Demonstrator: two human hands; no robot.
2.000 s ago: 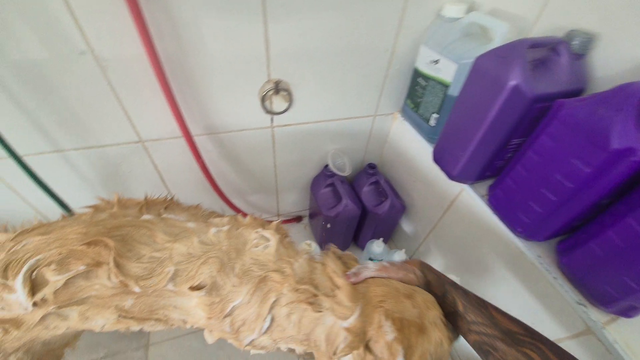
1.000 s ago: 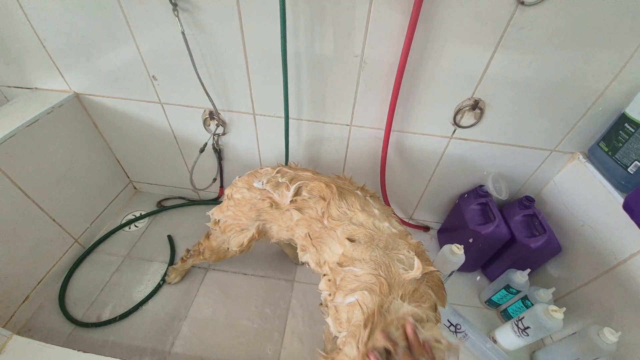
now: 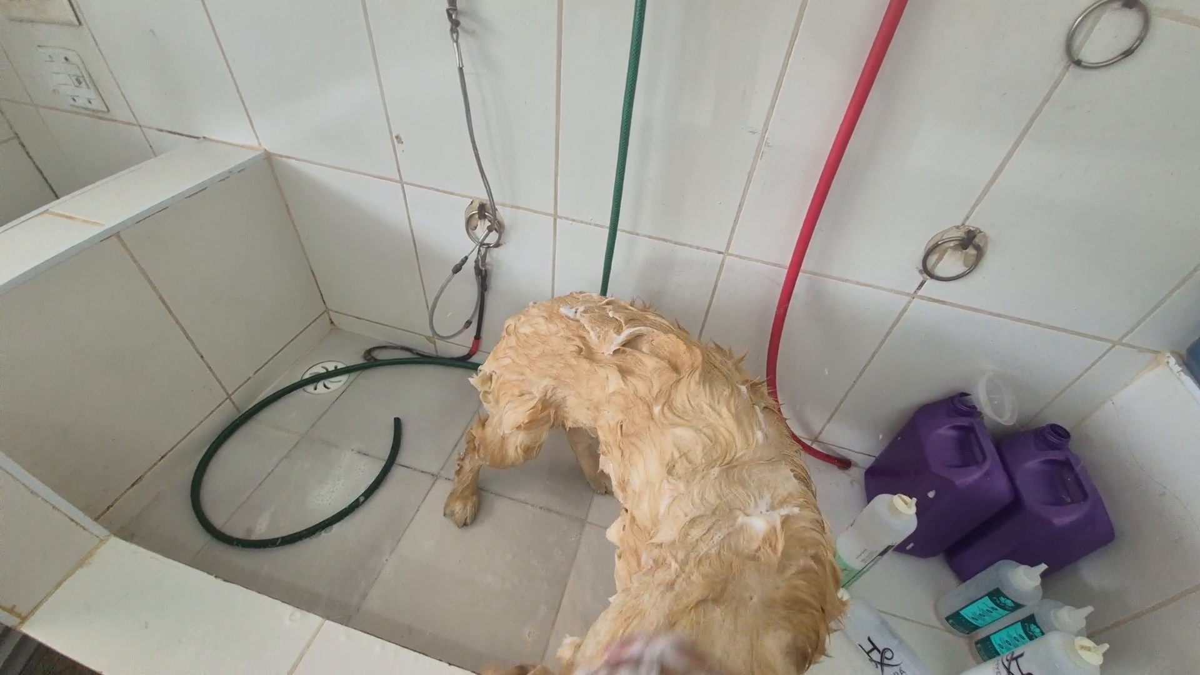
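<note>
A wet dog with golden fur [image 3: 694,441] stands in the tiled tub, its coat matted and streaked with white foam. Its hind end is toward the back wall, and its head end is low at the bottom edge, mostly hidden. Against the fur there, a blurred, foamy shape at the frame's bottom seems to be my right hand [image 3: 647,654]; its fingers cannot be made out. My left hand does not show. White squeeze bottles [image 3: 877,536] stand or lean to the right of the dog, some with teal labels.
A green hose [image 3: 272,542] curls on the tub floor beside a round drain [image 3: 324,376]. A red hose [image 3: 797,253] hangs down the back wall. A cable tether [image 3: 472,122] hangs by a wall ring [image 3: 484,223]. Purple jugs [image 3: 942,469] stand in the right corner. The tub's tiled rim [image 3: 169,609] runs along the front.
The view has swung widely to the left. Two seconds ago a forearm reached in from the right with its hand on the dog's fur; a second ago fingers showed at the bottom edge.
</note>
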